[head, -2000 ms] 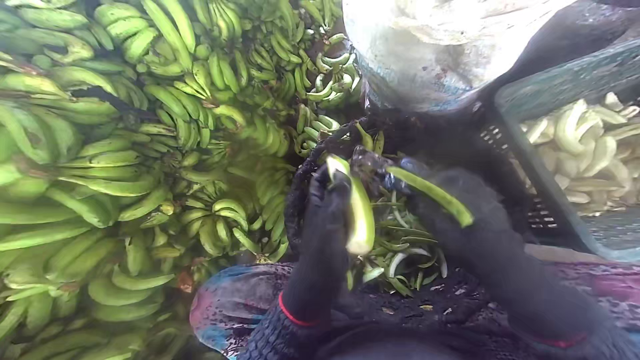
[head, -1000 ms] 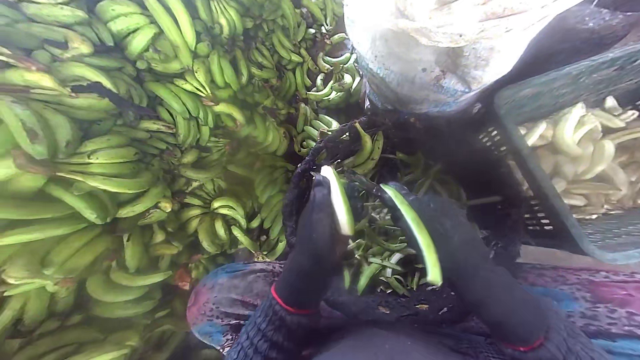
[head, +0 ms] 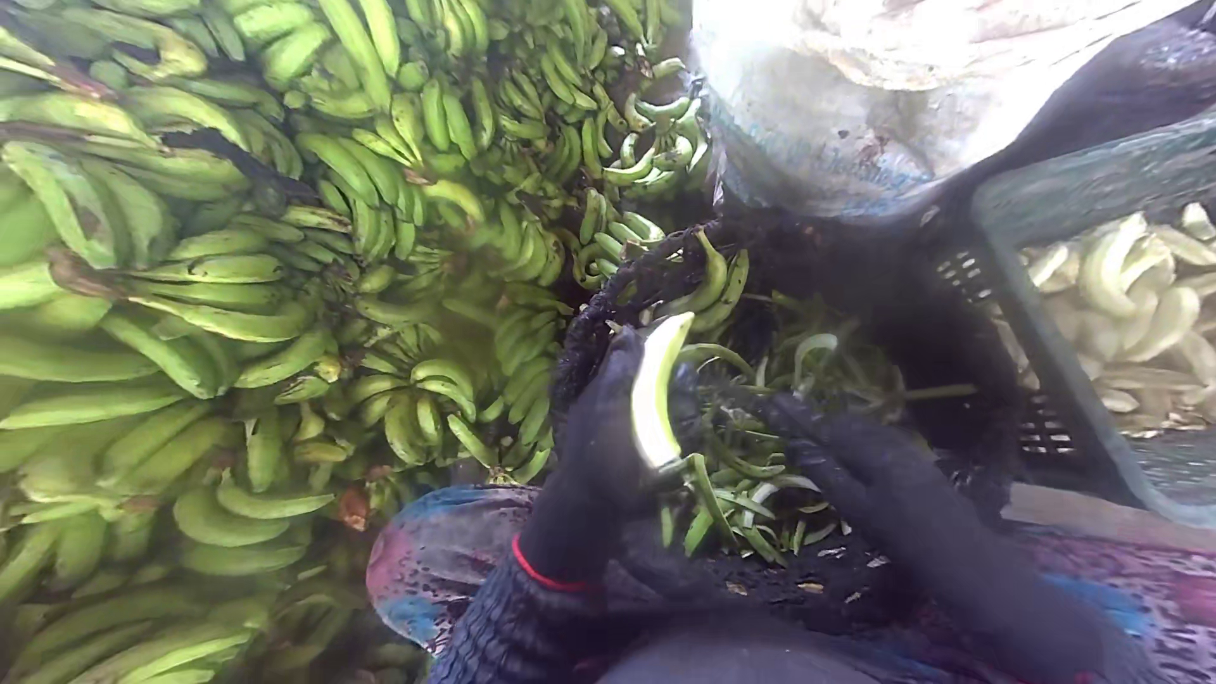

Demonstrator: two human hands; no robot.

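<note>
My left hand, in a dark glove with a red cuff edge, holds a partly peeled green plantain upright, its pale flesh showing. A strip of green peel hangs by its lower end. To the right, my right hand, also in a dark glove, is blurred, with its fingertips over the loose peels. Whether it holds anything cannot be made out. Two unpeeled green plantains lie just beyond the left hand, inside the rim of a dark container.
Green plantain bunches fill the left side. A whitish sack stands at the top. On the right is a green plastic crate with peeled plantains. My knees, in patterned cloth, flank the dark container.
The long green peel strip seen by my right hand is no longer there. The plantain in my left hand now shows more of its pale flesh than two seconds ago.
</note>
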